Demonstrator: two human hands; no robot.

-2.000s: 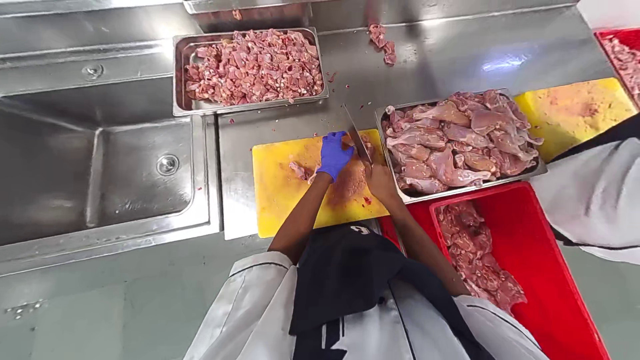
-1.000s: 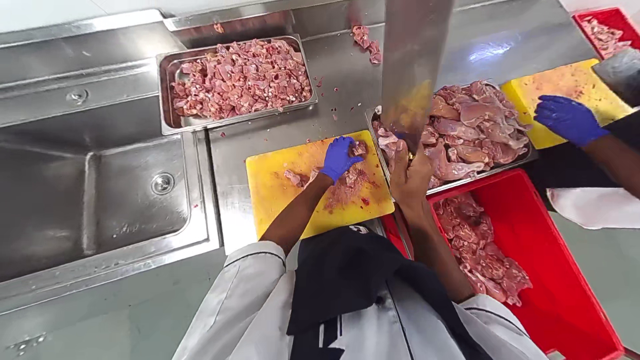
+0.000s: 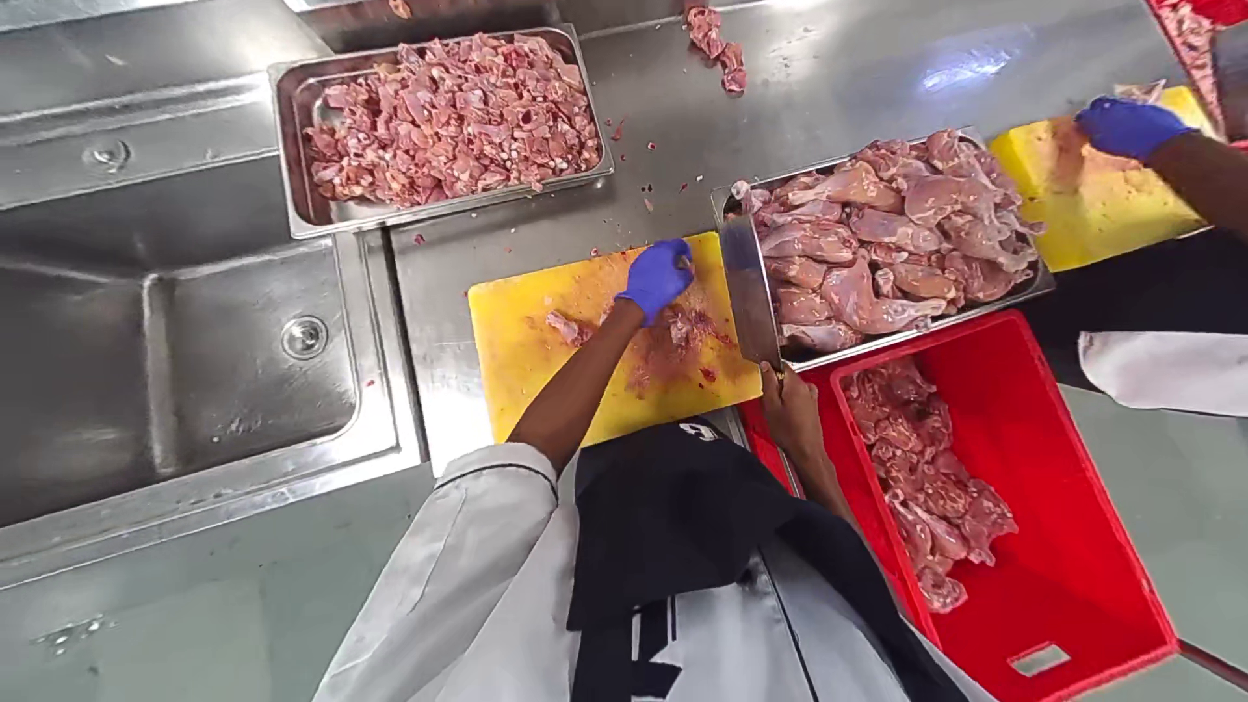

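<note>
My left hand [image 3: 658,281], in a blue glove, is over the upper right part of the yellow cutting board [image 3: 522,336], its fingers closed near the raw meat pieces [image 3: 690,327]; what it grips is hidden. My bare right hand [image 3: 792,414] holds the handle of a cleaver [image 3: 749,292], whose wide blade points away from me between the board and the steel tray. That steel tray [image 3: 907,331] is heaped with raw chicken legs [image 3: 882,234]. Another chicken piece [image 3: 565,328] lies left of my gloved hand on the board.
A steel pan [image 3: 292,156] of cut meat [image 3: 458,122] stands behind the board, beside a sink [image 3: 244,341]. Small meat pieces [image 3: 717,47] lie farther back. A red crate [image 3: 1063,507] holds flat meat [image 3: 936,478]. At right, a co-worker's gloved hand [image 3: 1131,127] is over another yellow board [image 3: 1053,214].
The cleaver, raised high toward the camera a second ago, is now lower, and my right hand has moved nearer to me. The co-worker's gloved hand has moved away toward the back of their board.
</note>
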